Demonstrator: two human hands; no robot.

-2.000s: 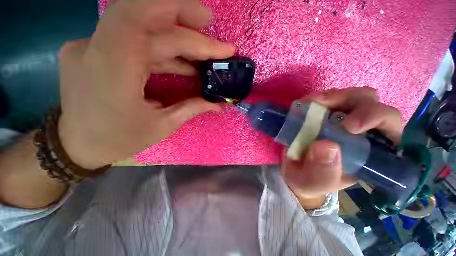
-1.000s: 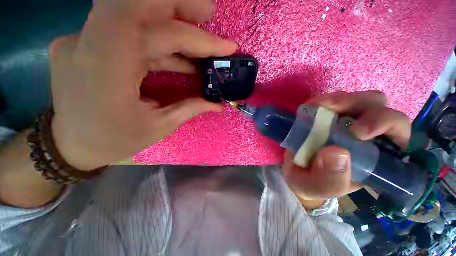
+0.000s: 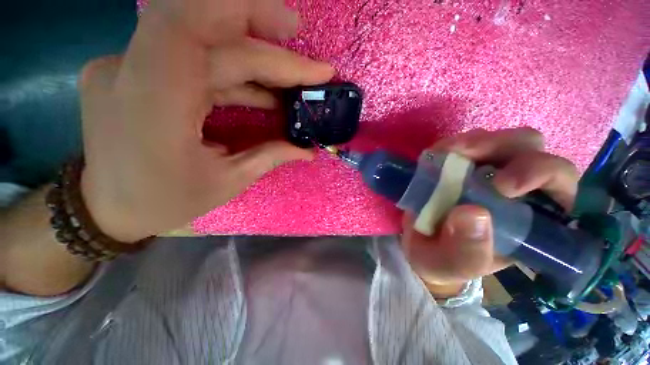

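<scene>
My left hand [image 3: 171,121] holds a small glossy black housing [image 3: 335,117] between thumb and fingers, its open side facing me. Inside show a small white label [image 3: 313,95], a thin red line and small glints. My right hand [image 3: 492,199] is closed around a grey-blue electric screwdriver [image 3: 509,221] with a cream strip [image 3: 443,194] around its body. Its dark nose points left, and the thin bit [image 3: 333,150] meets the housing's lower edge. Whether a screw is at the tip cannot be told.
The pink-red speckled mat [image 3: 442,64] lies beneath, with small white specks at its far side. A dark green surface [image 3: 43,93] is at left. At right are a green cord [image 3: 614,246] near the driver's rear and cluttered dark equipment [image 3: 634,171].
Compared with one second ago, the housing and driver have shifted slightly left together. Against two seconds ago, the driver sits slightly further right. Both hands keep their holds.
</scene>
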